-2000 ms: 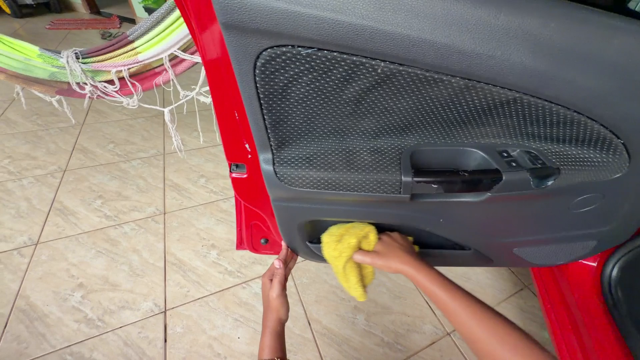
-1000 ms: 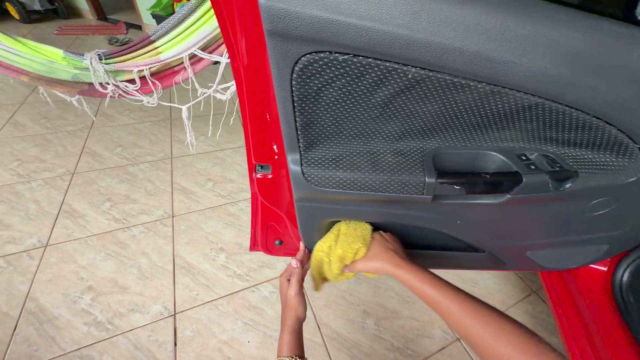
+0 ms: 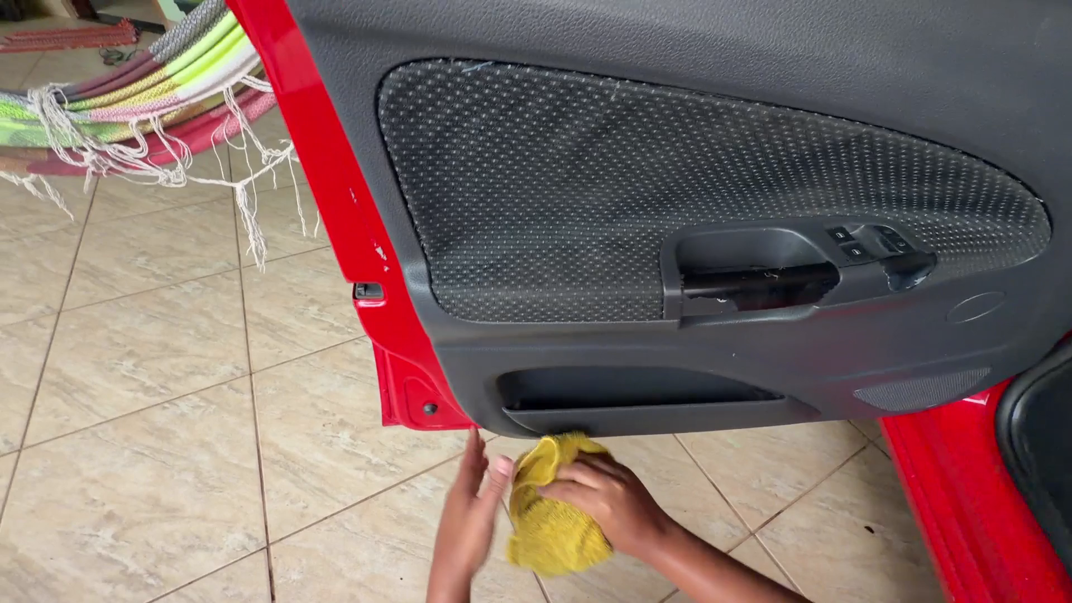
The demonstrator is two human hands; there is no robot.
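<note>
My right hand [image 3: 607, 494] grips a yellow cloth [image 3: 557, 511], which hangs just below the bottom edge of a red car's open door. Close to the cloth, my left hand [image 3: 471, 502] is raised with thumb and fingers apart, holding nothing, its fingertips at the door's lower corner. The grey plastic door panel [image 3: 569, 343] has a patterned fabric insert [image 3: 536, 201], a door pocket [image 3: 636, 389] near its bottom and a pull handle [image 3: 754, 285] with worn black trim. Window switches [image 3: 854, 243] sit beside the handle.
A striped hammock [image 3: 159, 100] with white fringe hangs at the upper left. Beige floor tiles [image 3: 151, 469] lie under the door. The red door sill [image 3: 963, 494] and a black rubber seal [image 3: 1017, 410] are at the lower right. The door's red edge [image 3: 318, 151] shows chipped paint.
The yellow cloth, in my right hand, has moved down from the door pocket to below the panel's bottom edge. My left hand has opened beside the door's lower corner.
</note>
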